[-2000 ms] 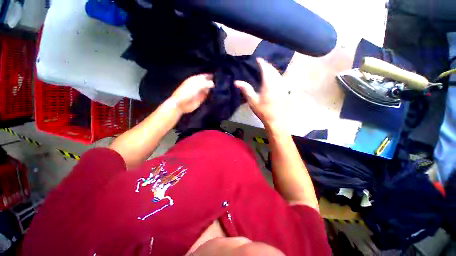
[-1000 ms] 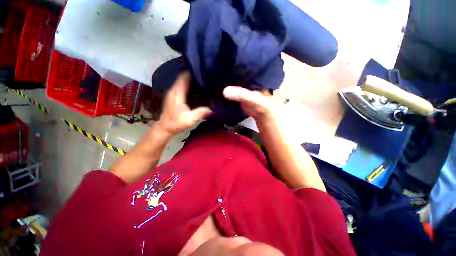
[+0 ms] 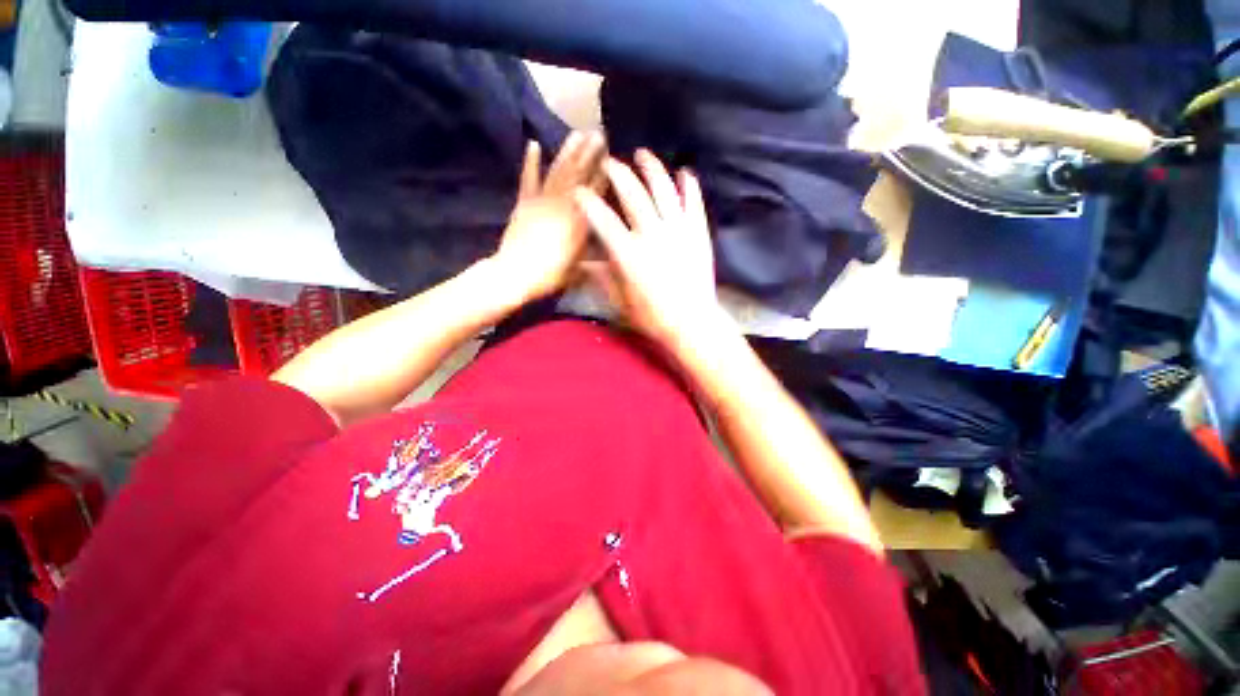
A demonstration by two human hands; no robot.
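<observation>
A dark navy garment lies spread on the white-covered table, one part on the left and another on the right under the padded navy pressing arm. My left hand rests with its fingers on the inner edge of the left part. My right hand is beside it, fingers spread, at the gap between the two parts. The hands are nearly touching. Whether the fingers grip any cloth is not clear.
A steam iron sits on a navy pad at the right. A yellow-orange tool lies nearby. A blue holder and red crates are at the left. Dark garments are heaped at the lower right.
The cloth, bunched and lifted a second ago, now lies lower and spread to both sides. My hands have come together between its two parts. The view has shifted.
</observation>
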